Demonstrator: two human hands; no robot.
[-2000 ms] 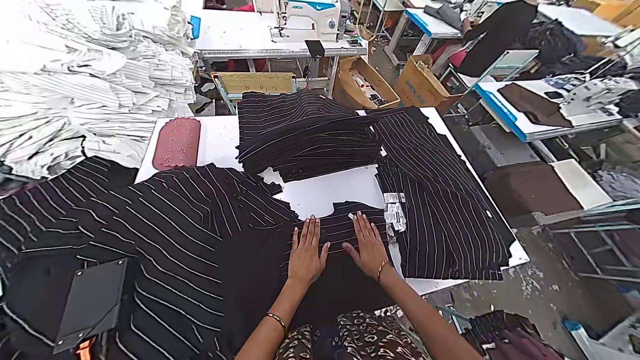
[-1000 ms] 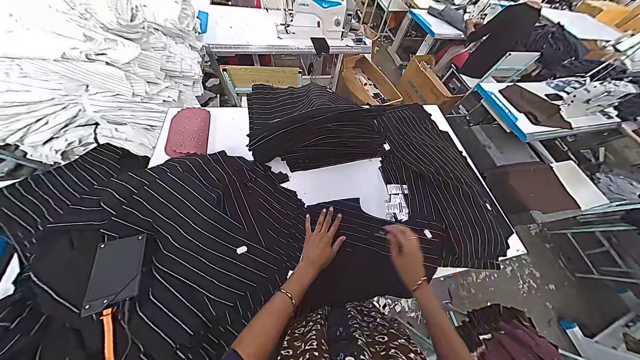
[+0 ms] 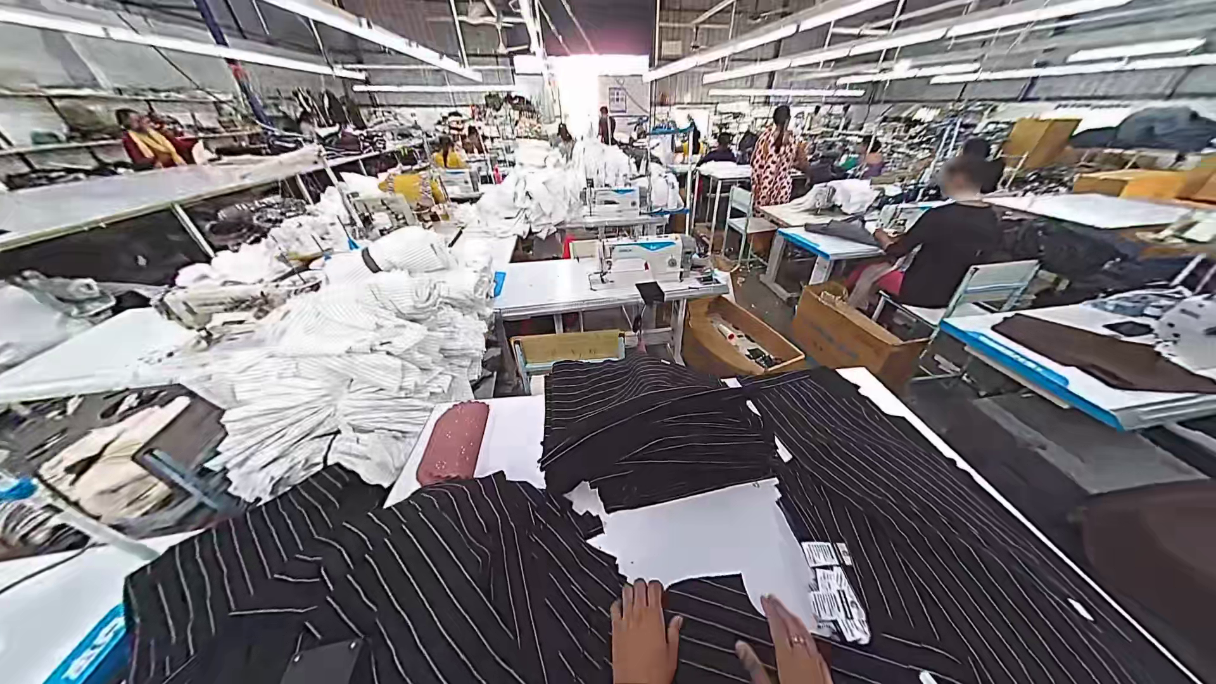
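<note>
At the bottom of the view, my left hand [image 3: 644, 635] lies flat on a black striped fabric piece [image 3: 717, 608], fingers pointing forward. To its right is my right hand [image 3: 790, 646], a ring on one finger, its fingers spread at the edge of the same fabric. Several small printed labels [image 3: 836, 598] lie just beyond and right of it. Ahead is a folded stack of black striped fabric [image 3: 655, 427]. More striped pieces [image 3: 902, 532] are spread on the right, and a large striped heap [image 3: 456, 570] is on the left. Neither hand clearly grips anything.
A pink dotted case [image 3: 454, 442] rests on the white table [image 3: 698, 532]. Piled white striped garments [image 3: 351, 351] stand left. Ahead are a sewing machine [image 3: 646, 261] and cardboard boxes [image 3: 850, 328]. A seated person in black [image 3: 950, 237] is at the right, and several people are farther off.
The view has tilted up strongly. My right hand, raised over the fabric's right side a second ago, is now lower and closer to my left hand.
</note>
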